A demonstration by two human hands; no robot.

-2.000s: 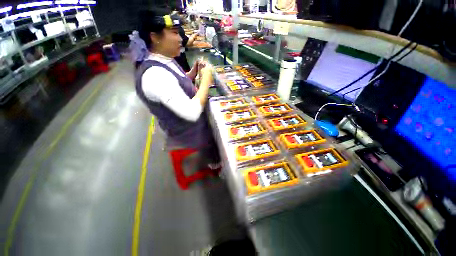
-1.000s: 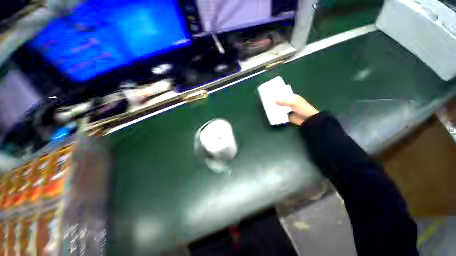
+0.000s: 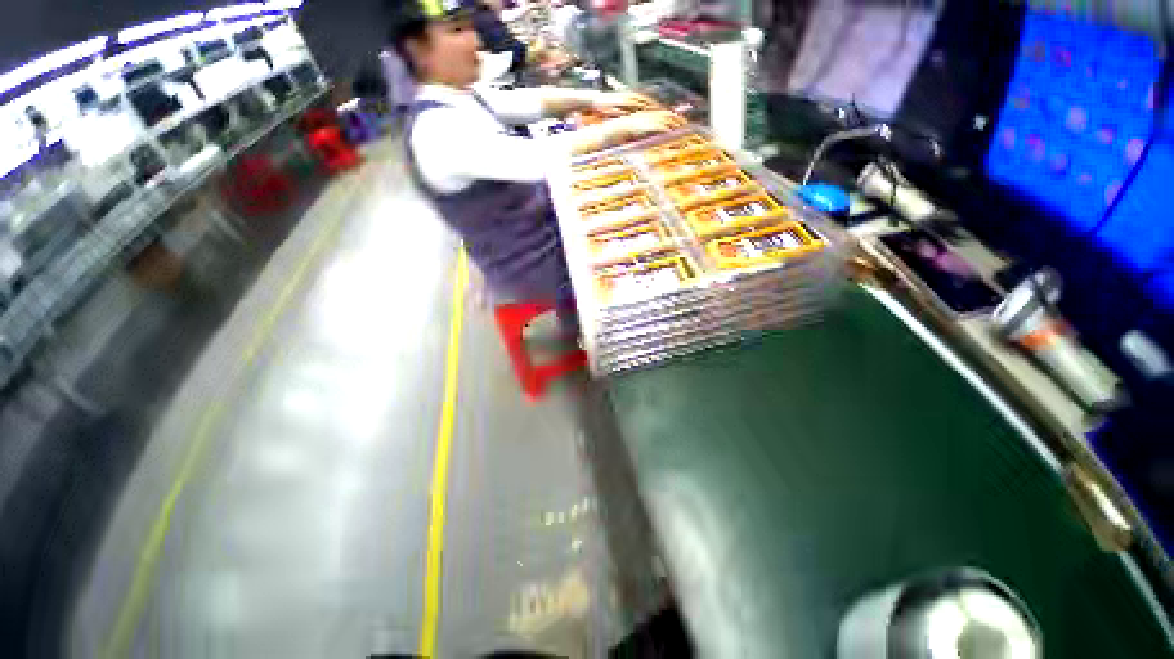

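Note:
Neither of my hands is in view. Nearest in front of me, a white roll [image 3: 875,626] with a shiny round part beside it stands on the green bench [image 3: 824,451], cut off by the bottom edge. Farther along the bench is a stack of clear blister trays [image 3: 708,322]. Its top tray holds two rows of orange-edged meters [image 3: 762,245]. The picture is blurred, so fine print cannot be read.
A person [image 3: 496,155] at the stack's left reaches both arms over its far end. A red stool [image 3: 531,354] stands on the floor below. Blue-lit monitors [image 3: 1075,116], cables and white tubes [image 3: 1069,354] line the right. A yellow line [image 3: 444,451] crosses the grey floor.
The view has swung from the bench back to the trays and aisle. My hand with the white stack has left the picture. Compared with two seconds ago, the neighbour's arms now reach over the trays.

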